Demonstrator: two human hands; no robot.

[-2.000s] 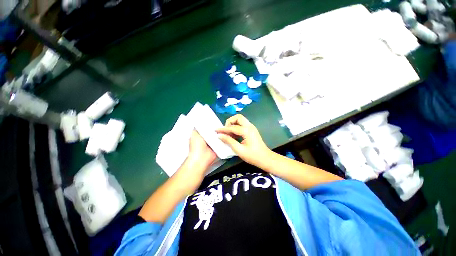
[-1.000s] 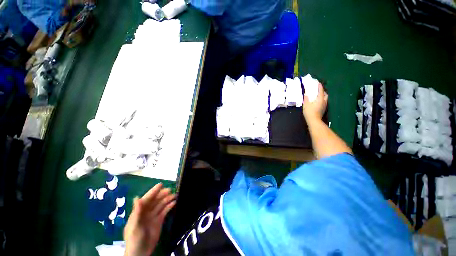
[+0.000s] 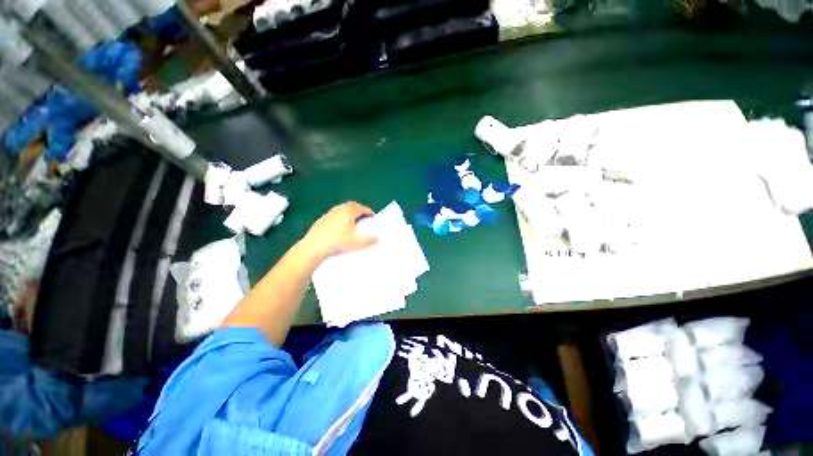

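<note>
A fanned stack of flat white foam sleeves lies on the green bench just in front of me. My left hand is on the upper left part of the stack, its fingers bent and its thumb over the white surface. Whether it grips a sleeve cannot be told. My right hand is not in view. A loose pile of blue and white film discs lies to the right of the sleeves. Small white-grey pieces are heaped on the left part of the pale board.
White cylindrical units lie at the left beside a grey metal rail. A printed poly bag is at the left bench edge. Wrapped units stand in rows at the lower right. Black trays are stacked beyond the bench.
The view has turned from the right-side tray back to the bench. My left hand has moved onto the sleeves. My right hand, at the tray's wrapped units before, has left the picture.
</note>
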